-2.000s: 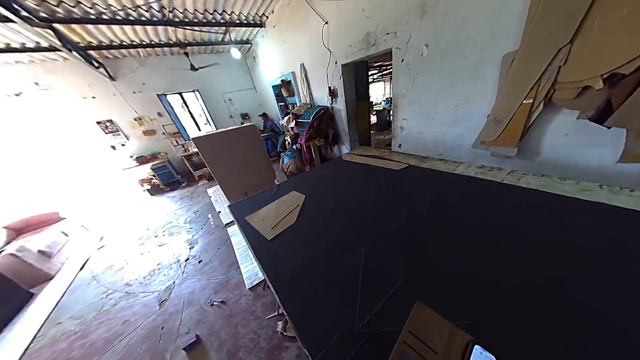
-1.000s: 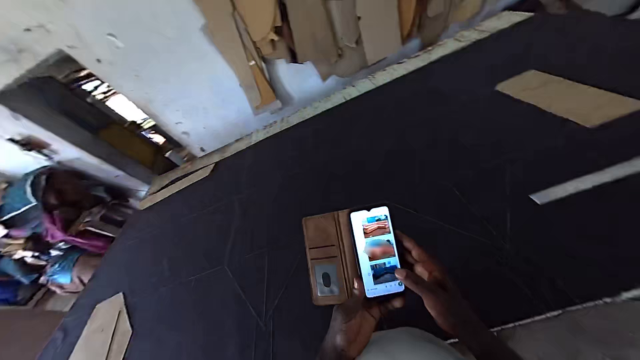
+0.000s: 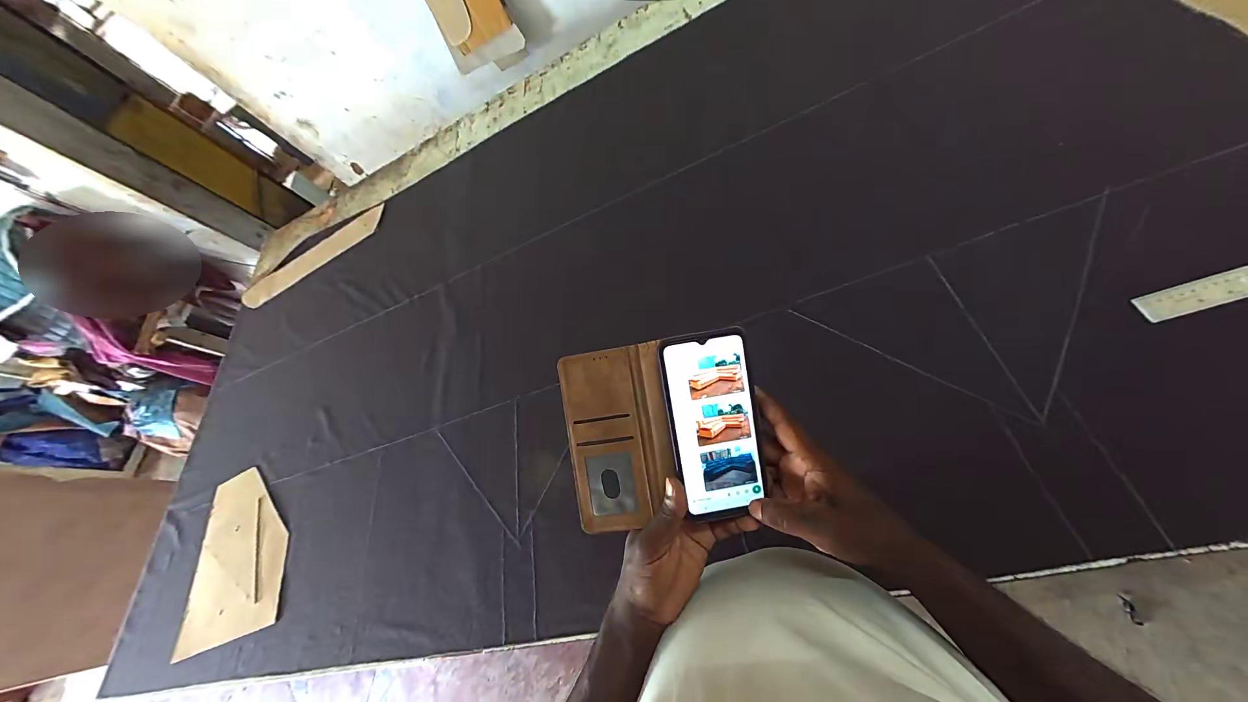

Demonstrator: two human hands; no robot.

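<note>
A smartphone (image 3: 717, 429) in an opened brown folio case (image 3: 600, 400) is held low over dark fabric (image 3: 604, 273) that covers a large table. My left hand (image 3: 668, 561) grips the phone's lower left corner, its thumb by the case's fold. My right hand (image 3: 804, 487) holds the lower right edge, with the thumb at the screen's bottom corner. Pictures of sofas show on the lit screen. Chalk lines run across the fabric, some meeting in V shapes on both sides of the phone.
A cardboard pattern piece (image 3: 234, 565) lies at the fabric's left end, and a narrow one (image 3: 317, 255) near the wall. A ruler (image 3: 1194, 292) rests at the right. Heaped cloths (image 3: 146, 409) stand beyond the table's left end. More cardboard pieces (image 3: 478, 29) hang against the wall.
The view has swung far down to the table. Two seconds ago only the case and a phone corner showed at the bottom edge; now both hands and the whole phone are in sight.
</note>
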